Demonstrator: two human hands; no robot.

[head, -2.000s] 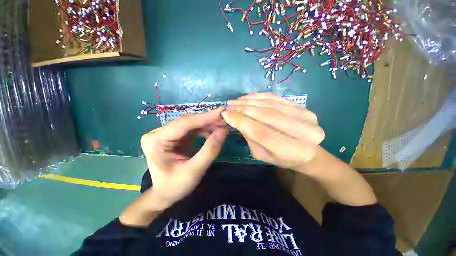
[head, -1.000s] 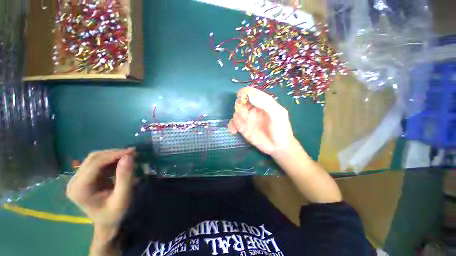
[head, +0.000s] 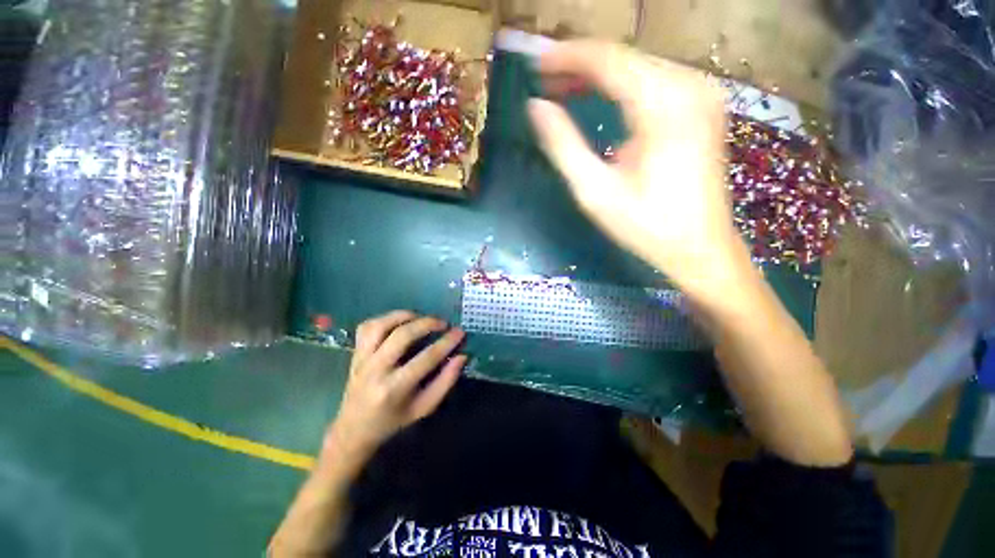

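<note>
The perforated strip [head: 578, 312] lies flat on the green mat [head: 371, 245]. Red-wired modules [head: 518, 281] lie along the left part of its far edge. My right hand [head: 655, 164] is raised beyond the strip, blurred, between the box and the loose pile. Its thumb and fingers are apart, with nothing visible between them. My left hand [head: 398, 376] rests at the mat's near edge, left of the strip's near corner. Its fingers are bent and slightly spread, and no object shows in it.
A cardboard box [head: 376, 172] of modules stands at upper left. A loose module pile [head: 791, 196] lies at upper right, partly behind my right hand. A white strip end [head: 524, 44] shows beside my right fingertips. Clear plastic trays [head: 131, 185] stand left, crumpled plastic film [head: 927, 142] right.
The view has turned left. My right hand has moved from above the strip up and away, and its fingers have opened. My left hand has come to the mat's near edge and its fingers have spread.
</note>
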